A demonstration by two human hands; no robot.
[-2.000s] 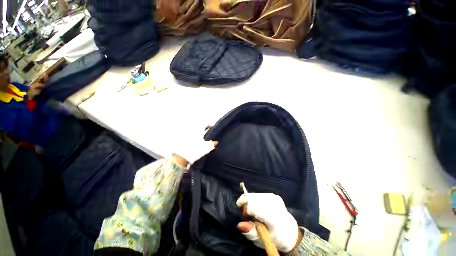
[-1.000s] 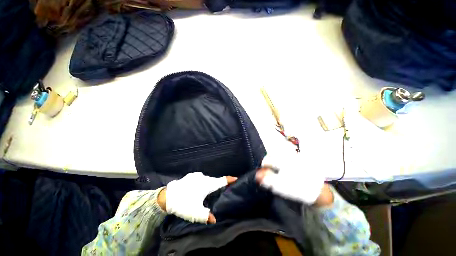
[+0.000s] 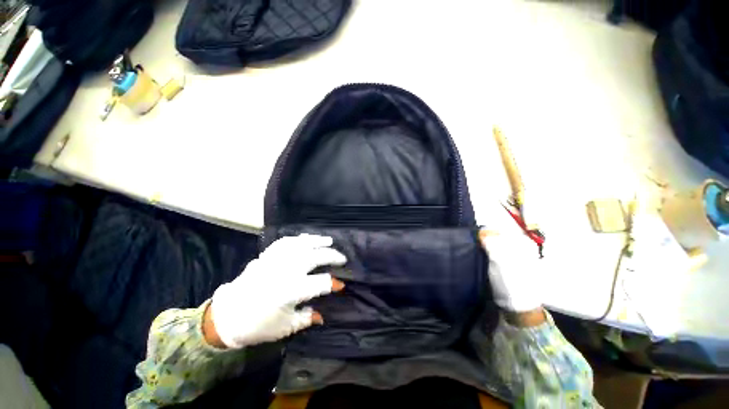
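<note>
The dark backpack lies open in front of me, its rounded zip rim away from me and its near part over the table edge against my body. The smooth lining shows, with a straight seam across it. My left hand, in a white glove with bare fingertips, lies on the lining at the left with its fingers apart. My right hand, also gloved, is at the bag's right edge with the thumb on top; its other fingers are hidden. The wooden-handled tool and red snips lie right of the bag.
A quilted bag lies beyond the work. A pale pot with a blue top stands at left, another at right. A tan block and thin cable lie right. Dark bags are stacked at far right.
The wooden-handled tool has left my right hand and lies on the table. My hands have moved apart from the bunched lining, which now lies flatter. The view has shifted.
</note>
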